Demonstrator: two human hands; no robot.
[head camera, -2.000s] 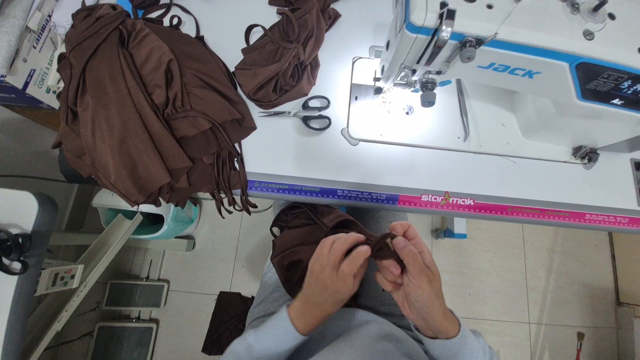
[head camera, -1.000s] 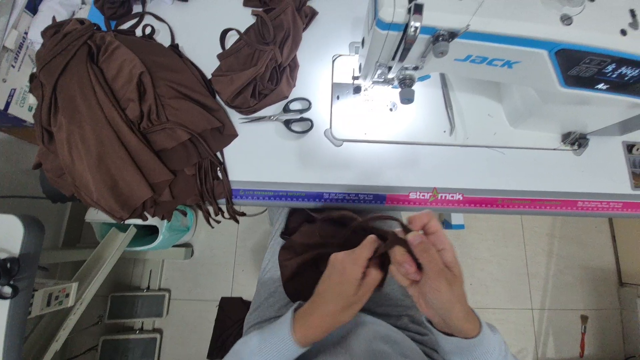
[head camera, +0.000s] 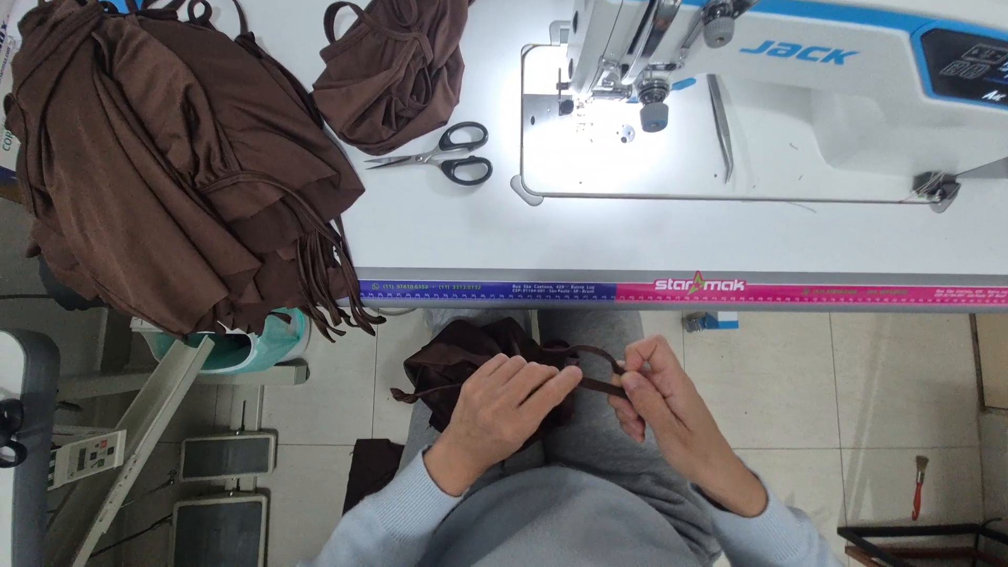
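A dark brown fabric garment (head camera: 465, 354) lies bunched on my lap, below the table's front edge. My left hand (head camera: 504, 409) grips it near the base of a thin strap. To its right, my right hand (head camera: 661, 394) pinches the looped brown strap (head camera: 598, 386) between thumb and fingers. The strap stretches between both hands. Part of the garment is hidden under my left hand.
On the white table (head camera: 441, 236) lie a large pile of brown garments (head camera: 173, 173), another brown garment (head camera: 394, 79), black-handled scissors (head camera: 441, 155) and a sewing machine (head camera: 835, 94) with tweezers (head camera: 720, 130) on its bed. A brush (head camera: 919, 488) is on the floor.
My hands have moved apart, and the strap now shows as a loop between them. Two seconds ago they were close together over the fabric.
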